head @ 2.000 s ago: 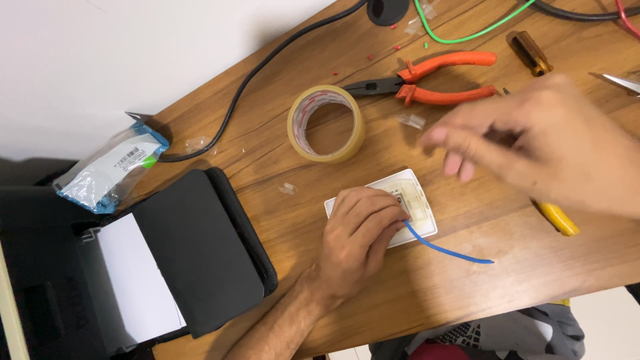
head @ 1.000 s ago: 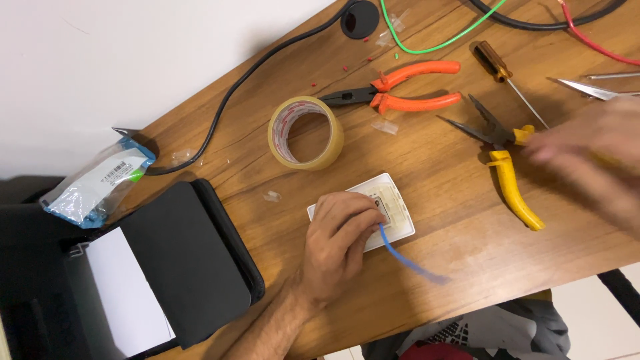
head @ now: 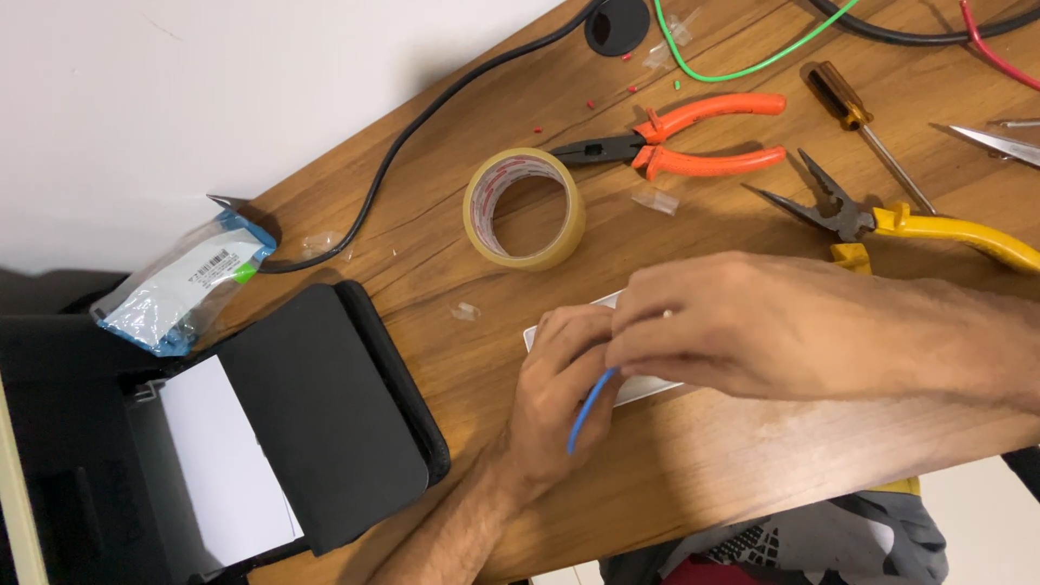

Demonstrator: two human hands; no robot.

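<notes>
A white rectangular plate (head: 650, 388), perhaps an electrical wall plate, lies on the wooden table mostly covered by both hands. My left hand (head: 565, 390) rests on its left part, fingers bent against it. From above and to the right, my right hand (head: 715, 325) reaches over the plate, its fingertips touching or nearly touching my left fingers. A short blue wire (head: 589, 410) comes out between the fingertips and curves down over my left hand. Which fingers grip the wire is hidden. A tiny pale piece shows at my right fingers.
Above the hands lie a tape roll (head: 524, 209), orange-handled long-nose pliers (head: 682, 142), yellow-handled pliers (head: 902, 219) and a screwdriver (head: 869, 134). Scissor-like blades (head: 995, 145) are at far right. A black printer-like device (head: 325, 422) and a plastic packet (head: 187, 280) occupy the left. Green wire (head: 715, 78) loops at the top.
My right hand has come left from beside the yellow pliers to the plate and my left hand. The blue wire, which pointed right, now bends down to the left.
</notes>
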